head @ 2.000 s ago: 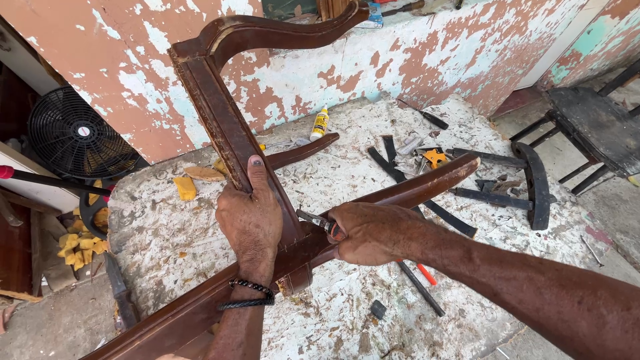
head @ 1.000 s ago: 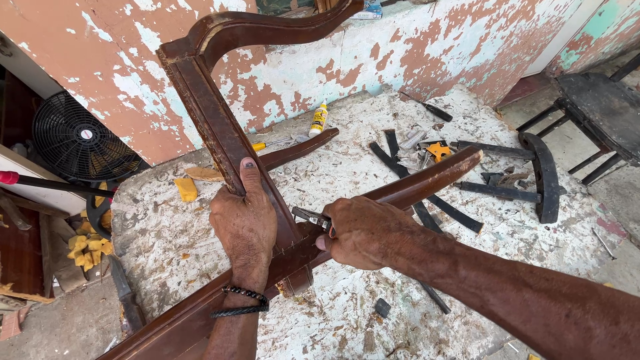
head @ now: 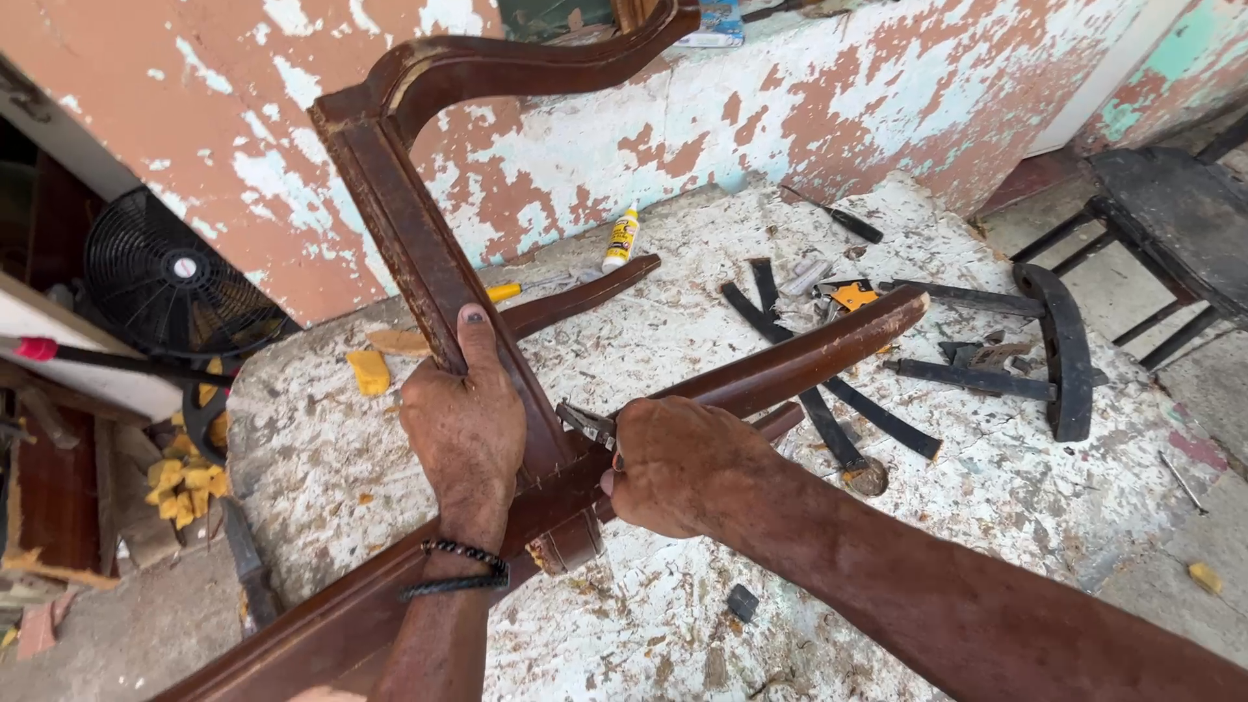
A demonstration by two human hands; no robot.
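My left hand [head: 466,419] grips the upright post of a dark brown wooden chair frame [head: 414,224], its thumb along the post's face. My right hand [head: 678,463] is closed around a pair of metal pliers [head: 585,421], whose handles are mostly hidden in the fist. The jaws reach the corner where the post meets a long rail; whether they grip anything there cannot be told. A curved arm piece tops the post. From the joint a curved wooden leg [head: 809,346] extends right, and the rail runs down to the lower left.
On the worn white-painted tabletop [head: 361,487] lie a glue bottle [head: 621,239], a screwdriver [head: 840,216], black strips [head: 882,419], a black wooden frame piece [head: 1065,356] and a yellow foam piece [head: 369,372]. A peeling wall stands behind, a fan [head: 180,273] at left, a black chair [head: 1180,214] at right.
The upper part of the chair frame has tilted slightly left since the first frame. Both hands keep their holds near the joint.
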